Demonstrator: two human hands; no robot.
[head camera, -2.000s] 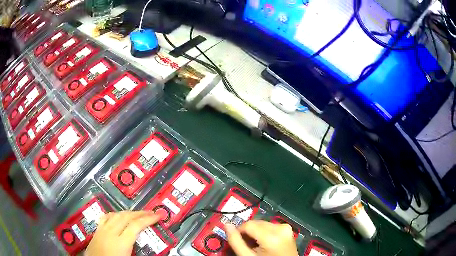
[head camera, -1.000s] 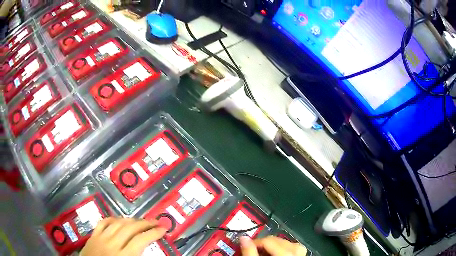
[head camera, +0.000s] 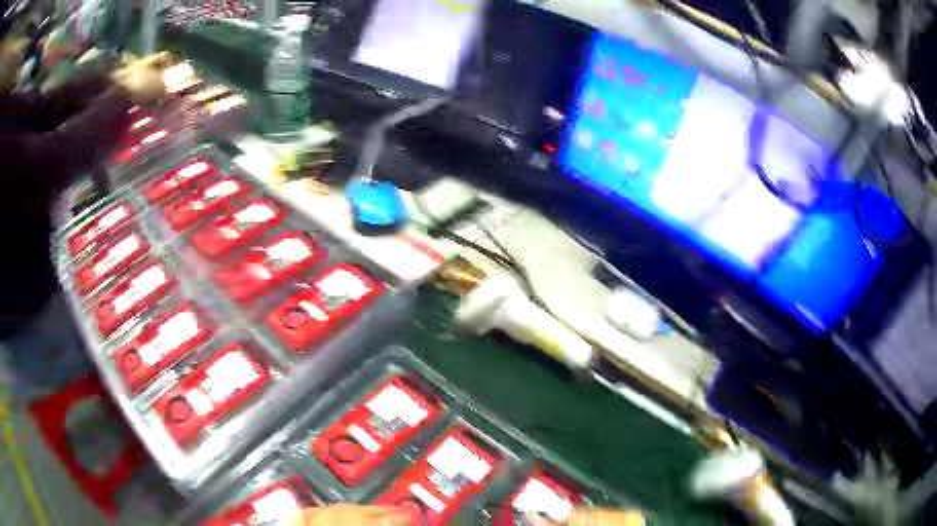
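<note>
The clear blister tray (head camera: 396, 360) nearest me holds flat red units with white labels, such as one red unit (head camera: 378, 429) with a dark ring at its lower end. My left hand (head camera: 351, 515) shows only as a strip at the bottom edge, over the lower units. My right hand (head camera: 606, 518) is a small blurred strip at the bottom edge, right of the unit at the tray's right. Both hands are cut off, so what their fingers hold is hidden. The whole view is blurred.
Another tray (head camera: 170, 452) of red units stands at left. White scanners lie on the green mat, one mid-bench (head camera: 524, 327), one lower right (head camera: 742, 483). A blue mouse (head camera: 376, 205), bottle (head camera: 288, 82) and monitor (head camera: 709, 164) stand beyond. A person's dark sleeve (head camera: 51, 134) is upper left.
The view has tilted up, so the trays and bench sit lower in the picture. Both hands have slipped mostly below the bottom edge. The bottle and the person's sleeve now show more.
</note>
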